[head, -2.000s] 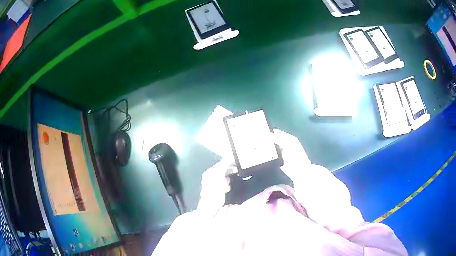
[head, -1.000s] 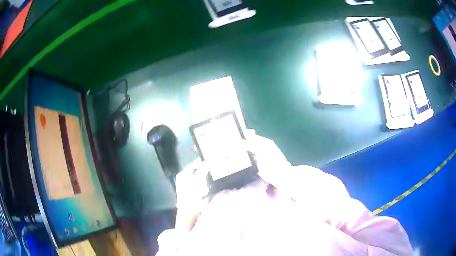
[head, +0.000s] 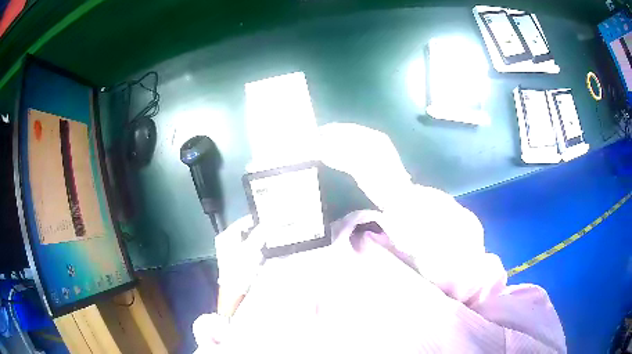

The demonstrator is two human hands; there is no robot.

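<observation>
An e-reader (head: pixel 290 211) with a bright screen and black border is held face up, low in front of my pink smock. My gloved left hand (head: pixel 239 242) grips its left side. My gloved right hand (head: pixel 343 148) is above the e-reader's right corner, beside the right edge of a flat white tray (head: pixel 281 114). Glare washes out its fingers, so I cannot tell whether it touches the tray or holds anything. The tray lies on the green bench just beyond the e-reader, with no device seen on it.
A black barcode scanner (head: pixel 201 166) and mouse (head: pixel 142 142) lie left of the tray, near a monitor (head: pixel 66 180). A glaring white tray (head: pixel 454 83) stands right. Two trays with paired e-readers (head: pixel 513 38) (head: pixel 551 124) and a yellow ring (head: pixel 594 86) lie farther right. Tan boxes (head: pixel 104 332) stand below the monitor.
My right hand has moved off the e-reader's right side, up to the tray's edge. The e-reader has been turned straighter and sits slightly left. The view has shifted, with the bench things higher.
</observation>
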